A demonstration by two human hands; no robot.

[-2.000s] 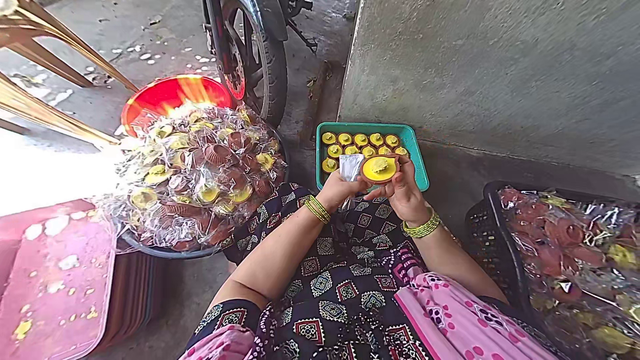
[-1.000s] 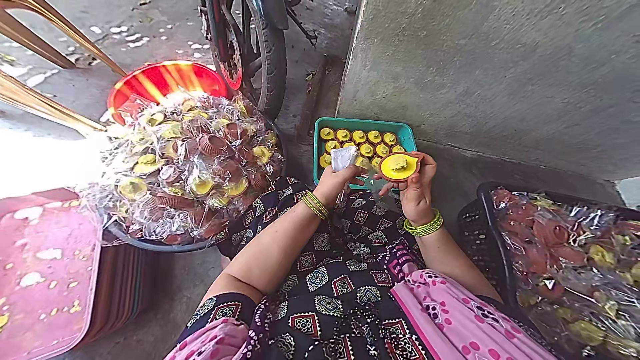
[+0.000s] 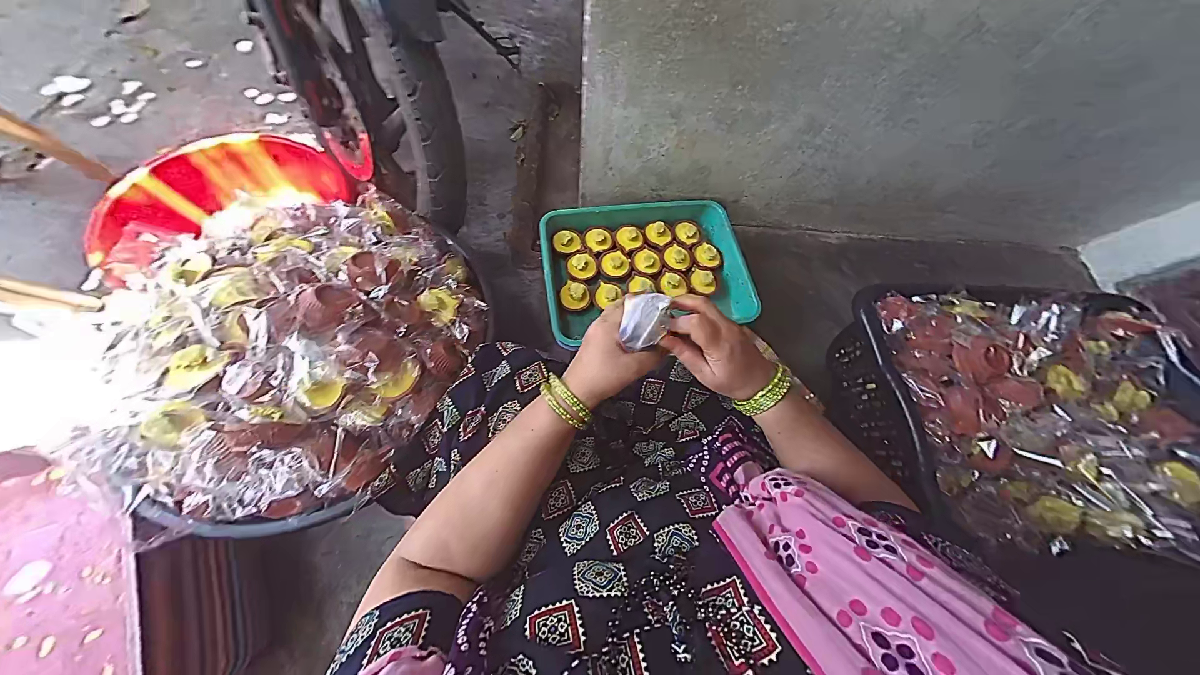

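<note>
My left hand [image 3: 605, 361] is closed on a bunch of clear plastic bags [image 3: 644, 321] in front of the green tray. The fingers of my right hand [image 3: 717, 347] pinch at the right side of the bags; whether a lamp is among the fingers I cannot tell. Just beyond both hands lies the green plastic tray [image 3: 744, 292], where several small clay lamps filled with yellow wax [image 3: 615, 264] stand in rows. My hands hide part of its near edge.
At left, a tub [image 3: 253, 527] is heaped with bagged lamps [image 3: 323, 309], beside a red basin [image 3: 141, 192]. A black crate [image 3: 923, 441] of bagged lamps stands at right. A motorcycle wheel [image 3: 436, 131], a wall [image 3: 844, 112] and pink trays [image 3: 70, 562] are around.
The yellow wax lamp that my right hand held up in both earlier frames no longer shows. My right hand has moved left, to the bags in my left hand.
</note>
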